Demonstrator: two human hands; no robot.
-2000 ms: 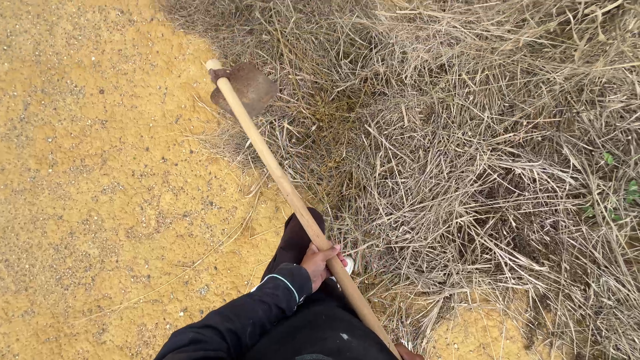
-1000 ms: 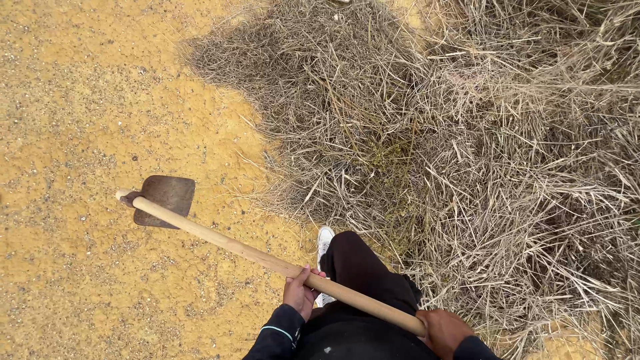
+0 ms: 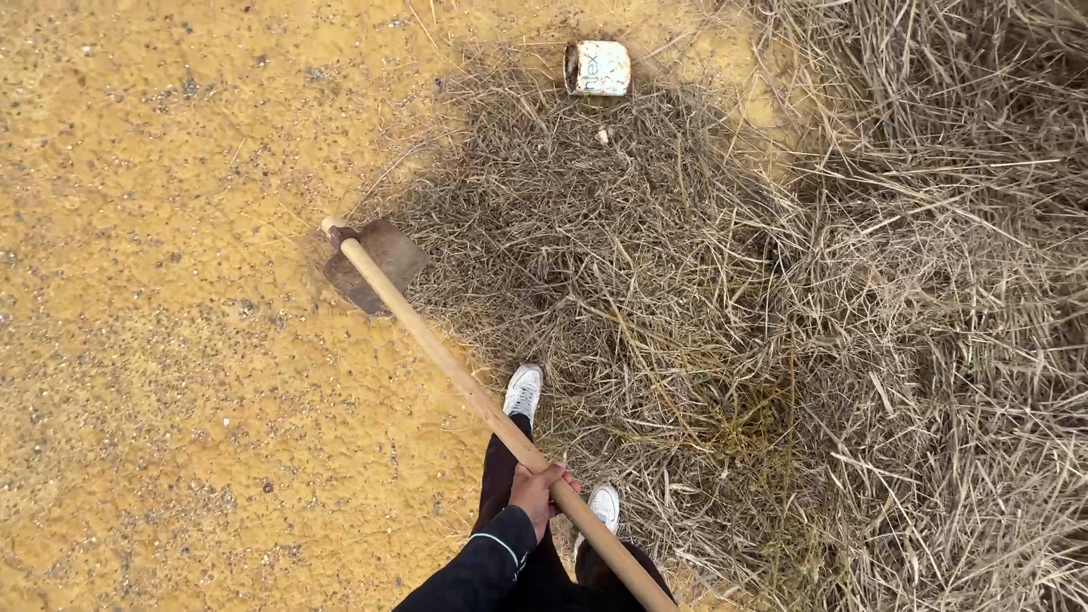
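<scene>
My left hand (image 3: 537, 497) is closed around the light wooden handle of a hoe (image 3: 425, 337), low in the view. The handle slants from the bottom edge up to the left. Its rusty metal blade (image 3: 391, 259) is at the edge of a mat of dry cut grass (image 3: 561, 221), beside yellow sandy ground (image 3: 170, 340). Whether the blade touches the ground is hard to tell. My right hand is out of view, as is the handle's lower end.
A rusty white can (image 3: 602, 68) with writing lies on its side at the top of the grass mat. Thicker dry grass (image 3: 952, 297) fills the right side. My feet in white shoes (image 3: 524, 391) stand by the grass edge, below the blade.
The hoe blade, over bare sandy ground one second ago, is now at the grass edge. My right hand, then on the handle, has left the view. The view has shifted, showing the can.
</scene>
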